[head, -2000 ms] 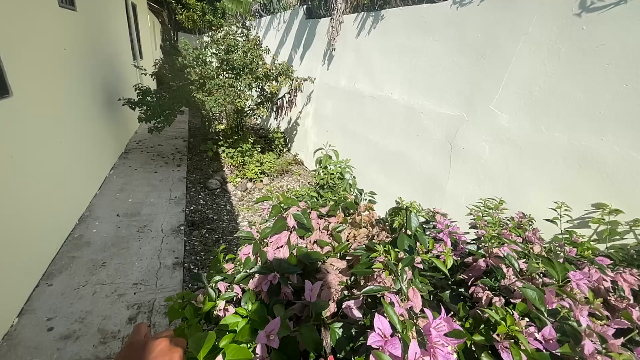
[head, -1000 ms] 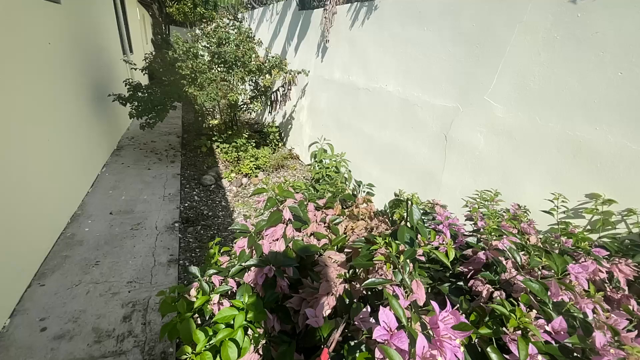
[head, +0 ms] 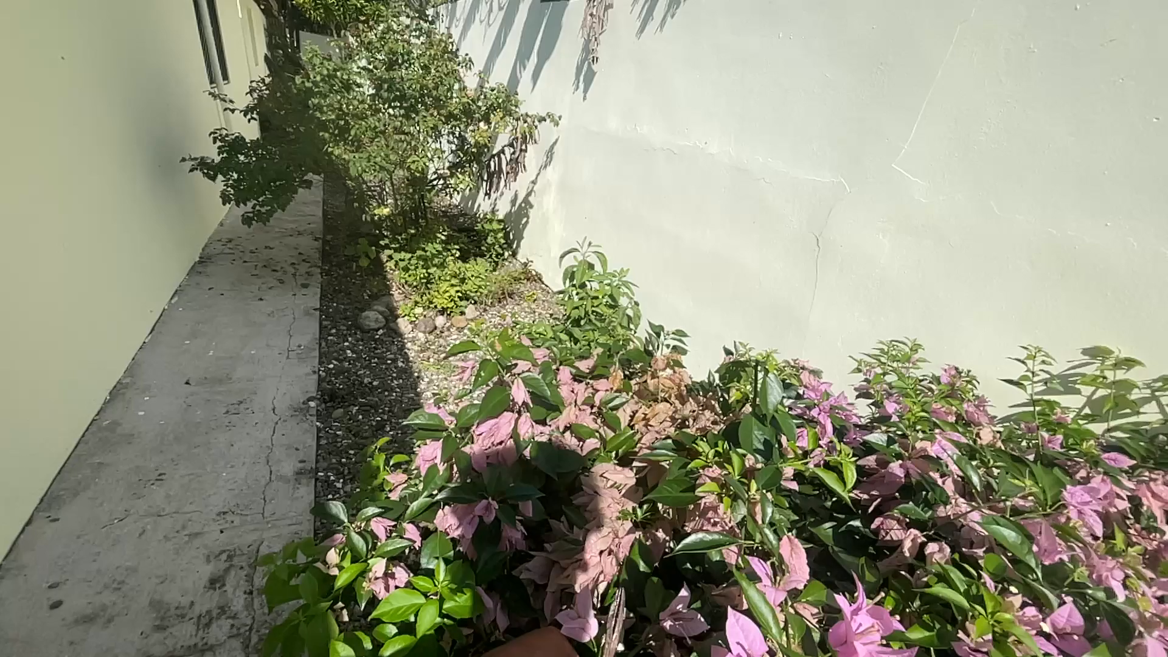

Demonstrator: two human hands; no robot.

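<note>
A small part of what looks like my left hand [head: 534, 644] shows at the bottom edge, among the lower leaves of a bougainvillea bush [head: 675, 493]. Its fingers and anything in them are cut off by the frame. Just to its right stands a thin brown woody stem [head: 615, 622]. Pink and purple bracts and green leaves surround it, with a patch of dry brown bracts [head: 671, 406] higher up. My right hand is out of view.
A cracked concrete walkway [head: 210, 411] runs along the pale building wall [head: 91, 228] at left. Beside it lies a gravel bed [head: 360, 374] with stones [head: 371, 320] and a leafy shrub [head: 392, 128]. A pale boundary wall [head: 730, 201] rises behind the bougainvillea.
Two seconds ago a hand showed at the bottom left, over the walkway's edge. Now a skin-toned part shows farther right, at the bush. A small red thing seen one second ago is out of sight.
</note>
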